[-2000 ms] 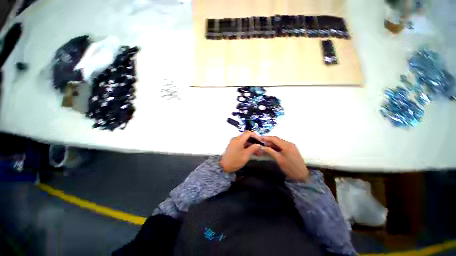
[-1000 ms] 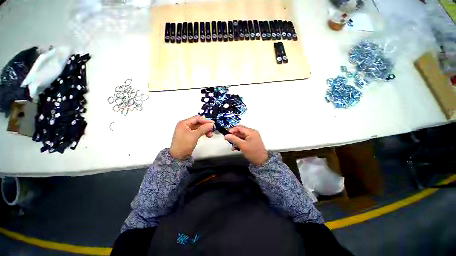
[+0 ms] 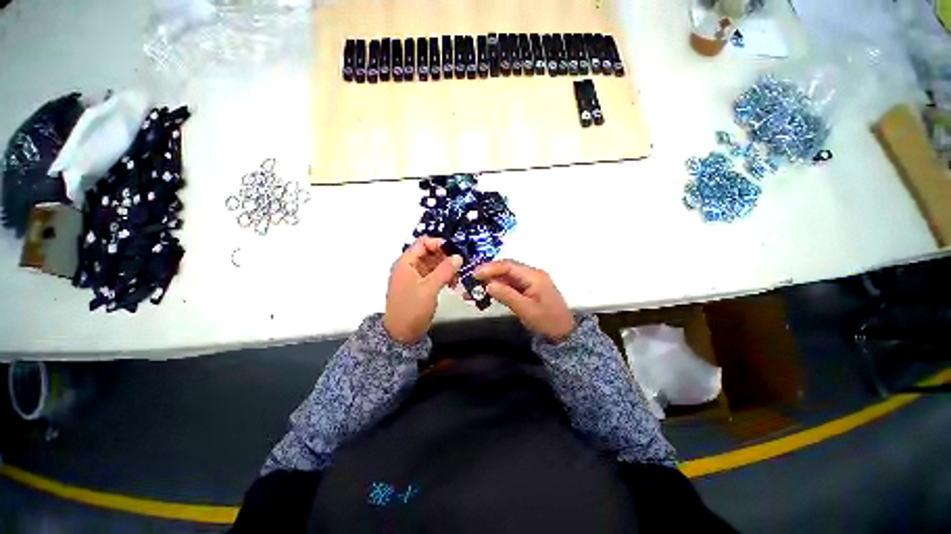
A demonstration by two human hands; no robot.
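Note:
My right hand (image 3: 530, 299) holds a short black strap tab (image 3: 478, 293) between thumb and fingers, with a round silver dot showing on it. My left hand (image 3: 415, 292) is just left of it, thumb and fingertips pinched together; whether they grip part of the strap or a small metal part cannot be told. Both hands are at the near side of a mixed heap of black and blue-silver finished assemblies (image 3: 459, 214). A row of laid-out black straps (image 3: 480, 56) is on the tan board (image 3: 469, 141), with a pair (image 3: 588, 102) set below its right part.
Wire rings (image 3: 267, 196) lie left of the heap, and a large loose strap pile (image 3: 130, 214) lies further left beside a small carton (image 3: 49, 240). Metal clasps (image 3: 722, 188) lie at right, before a tan block (image 3: 918, 172). An open brown box (image 3: 756, 360) is below the table edge.
The view has swung right since the first frame. Since the second, the strap tab has turned so its silver dot faces up, and my left hand has shifted slightly right.

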